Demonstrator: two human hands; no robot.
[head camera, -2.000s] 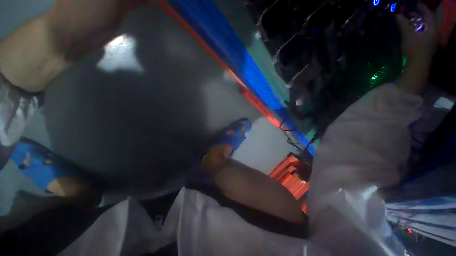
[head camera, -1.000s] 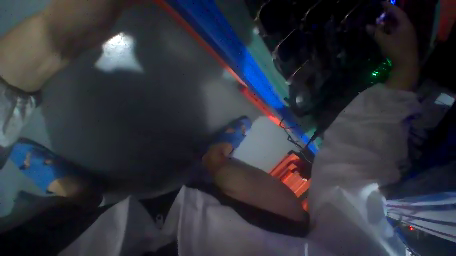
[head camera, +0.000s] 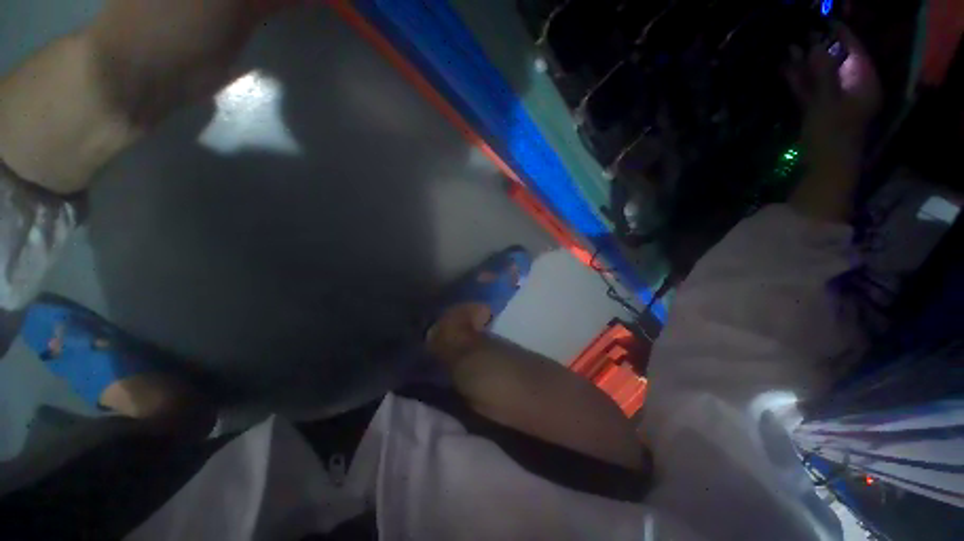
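My right hand (head camera: 844, 90) is over the dark rack (head camera: 729, 116) at the upper right, dim and blurred. A small unit (head camera: 835, 48) with a faint violet-white glow is at its fingertips. A blue ring light (head camera: 827, 6) shows just above the hand and green lights (head camera: 788, 160) show beside the wrist. My left hand (head camera: 174, 48) is at the upper left, blurred and cut off by the top edge; its fingers and anything in them cannot be made out.
A blue rack edge (head camera: 507, 127) with green and red-orange strips runs diagonally from top centre. Thin black cables (head camera: 618, 291) hang across its lower end. Ribbed red-orange trays (head camera: 613, 368) lie below. A whitish curtain or cover (head camera: 888, 449) is at the lower right. My blue sandals (head camera: 495, 283) stand on the grey floor.
My right hand has moved left and slightly down over the rack, and its fingers now look pinkish from the glow. My left hand has barely moved.
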